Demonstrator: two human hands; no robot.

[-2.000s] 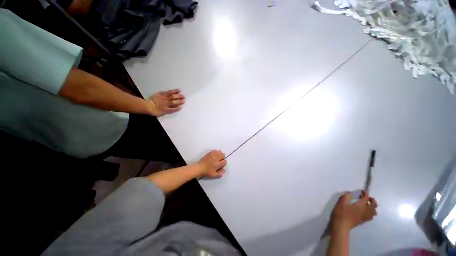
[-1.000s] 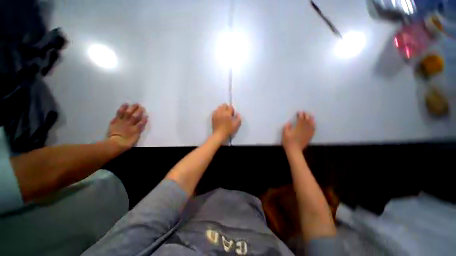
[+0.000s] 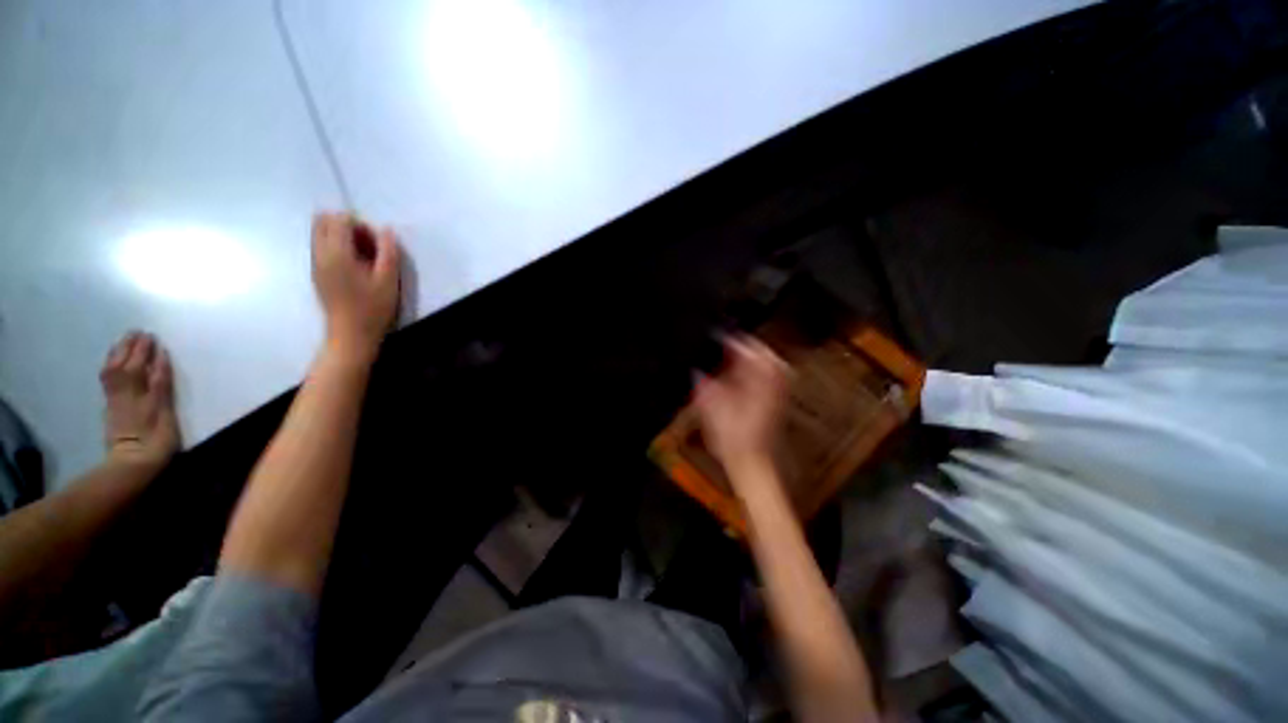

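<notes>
My left hand [image 3: 356, 283] rests at the near edge of the glossy white table [image 3: 678, 85], fingers curled, with nothing visible in it. A thin dark seam line runs across the tabletop to this hand. My right hand [image 3: 744, 403] is off the table, blurred by motion, over an orange-brown wooden stool [image 3: 896, 360] with a square frame. The fingers look apart and I see nothing held. The hand covers part of the stool's left side.
Many white garments [image 3: 1187, 466] hang in a dense row at the right, close beside the stool. Another person's hand [image 3: 141, 403] rests on the table at the far left. Dark space lies below the table edge, with light floor patches near my lap.
The view has turned right and down. My right hand let go of the dark pen-like item, left the table and moved over the stool. My left hand stays at the table edge.
</notes>
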